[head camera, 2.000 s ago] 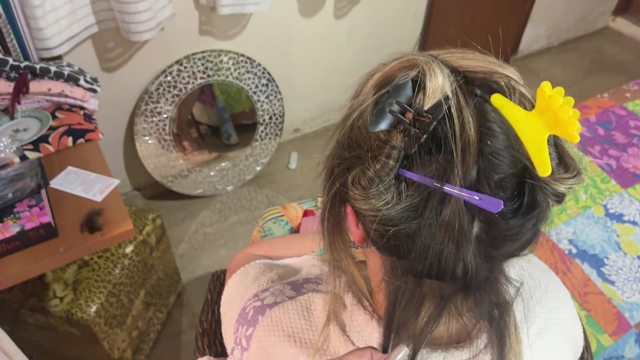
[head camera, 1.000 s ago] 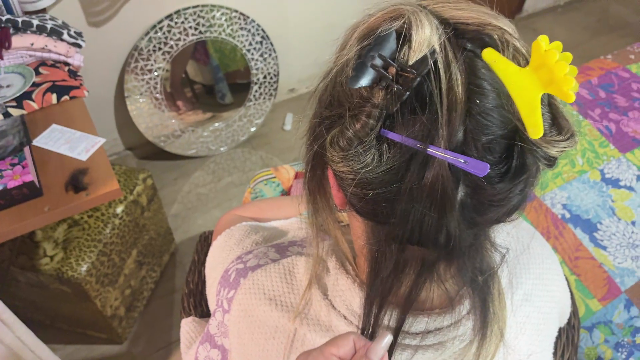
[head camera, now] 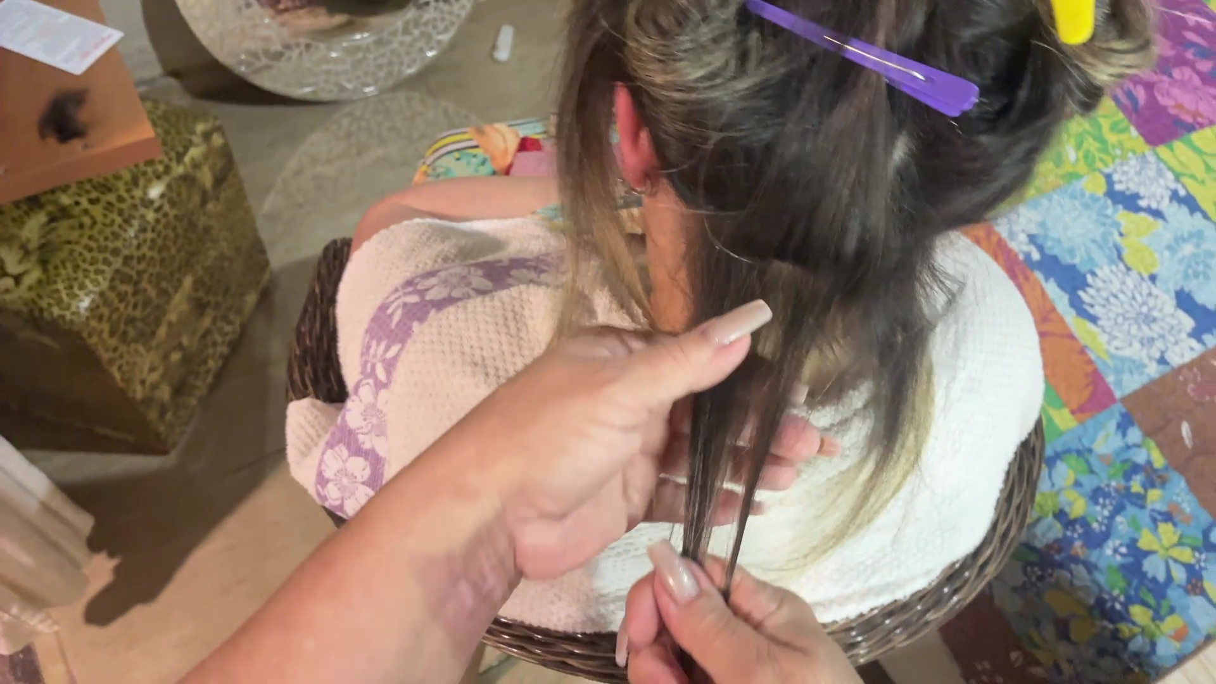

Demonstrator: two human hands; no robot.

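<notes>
A seated person's long dark hair [head camera: 807, 218] with lighter ends hangs down the back over a white towel [head camera: 456, 361] with a purple flowered band. My left hand [head camera: 617, 408] is behind and around two thin strands, its thumb raised in front and its fingers spread beneath them. Just below, my right hand [head camera: 712, 608] pinches the lower part of the strands between thumb and fingers. A purple hair clip [head camera: 864, 57] lies across the hair above. At the top right, part of a yellow claw clip [head camera: 1073, 19] shows.
The person sits in a dark wicker chair [head camera: 988, 551]. A patterned box [head camera: 142, 275] stands at the left beside a wooden table [head camera: 114, 142] bearing a paper card [head camera: 57, 33] and a dark tuft. Behind are a round mirror [head camera: 323, 57] and, at right, a patchwork cover [head camera: 1121, 304].
My left hand has come into view around the strands. My right hand now shows fully at the lower strands. The view has moved down and closer, so the black claw clip is out of frame.
</notes>
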